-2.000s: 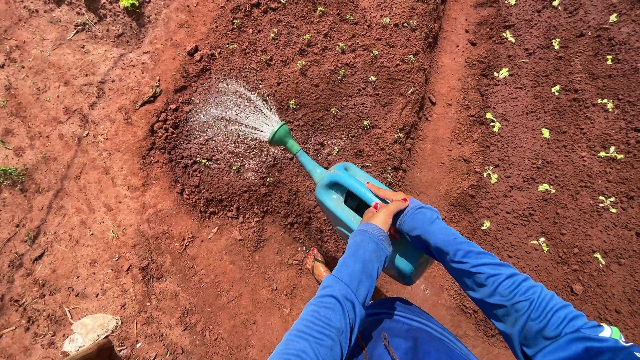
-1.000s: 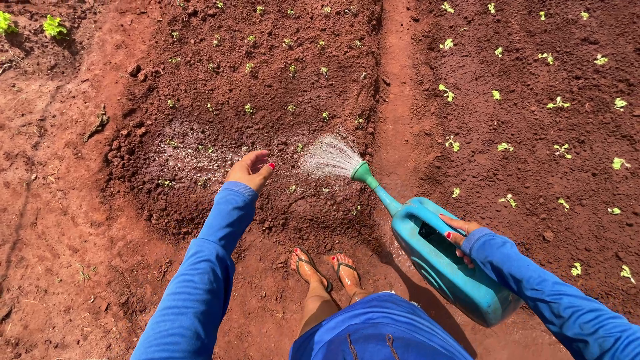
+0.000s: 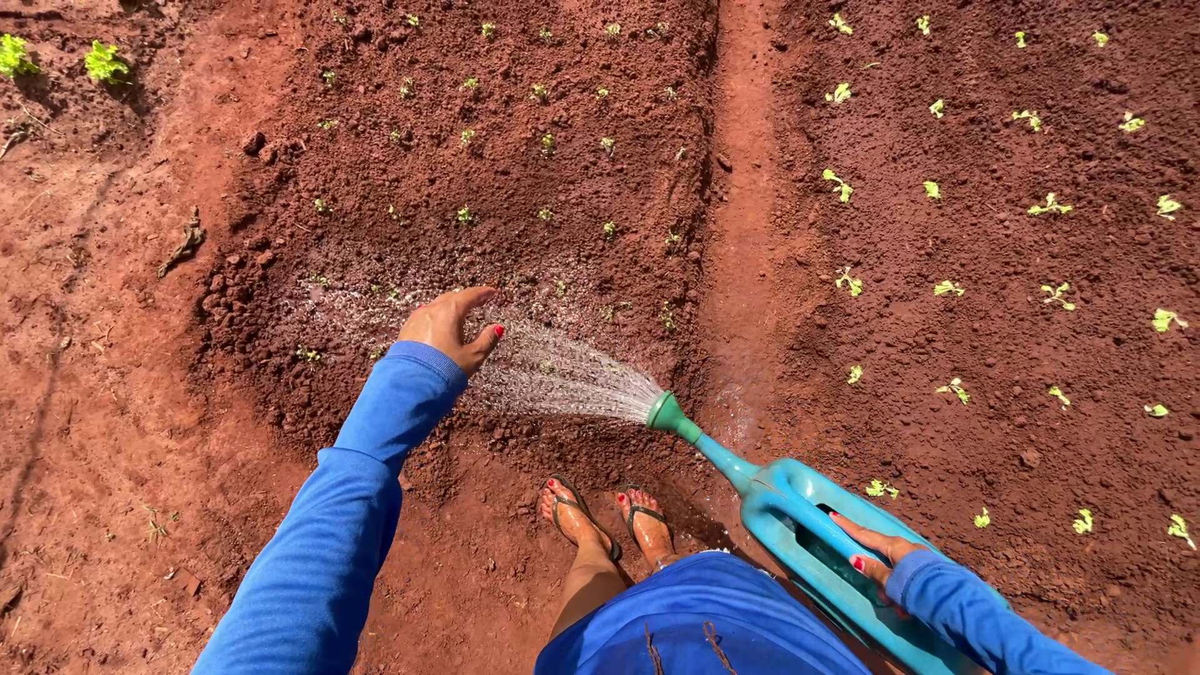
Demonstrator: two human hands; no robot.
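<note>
My right hand grips the handle of a blue plastic watering can at the lower right, its spout tilted toward the left. From its green sprinkler rose, a fan of water sprays over the dark red soil of the left garden bed. My left hand is held out over that bed with thumb and fingers apart, holding nothing, beside the far end of the spray. Small seedlings stand in rows in the bed, some of them wet and partly hidden by the water.
A narrow dirt furrow separates the left bed from another bed with pale green seedlings. My feet in flip-flops stand at the near edge of the left bed. Two leafy plants grow at the upper left, above bare trodden soil.
Two seconds ago both hands were at the can; my left hand has let go and moved left. The can has moved right in my right hand, and water keeps flowing. The view has shifted.
</note>
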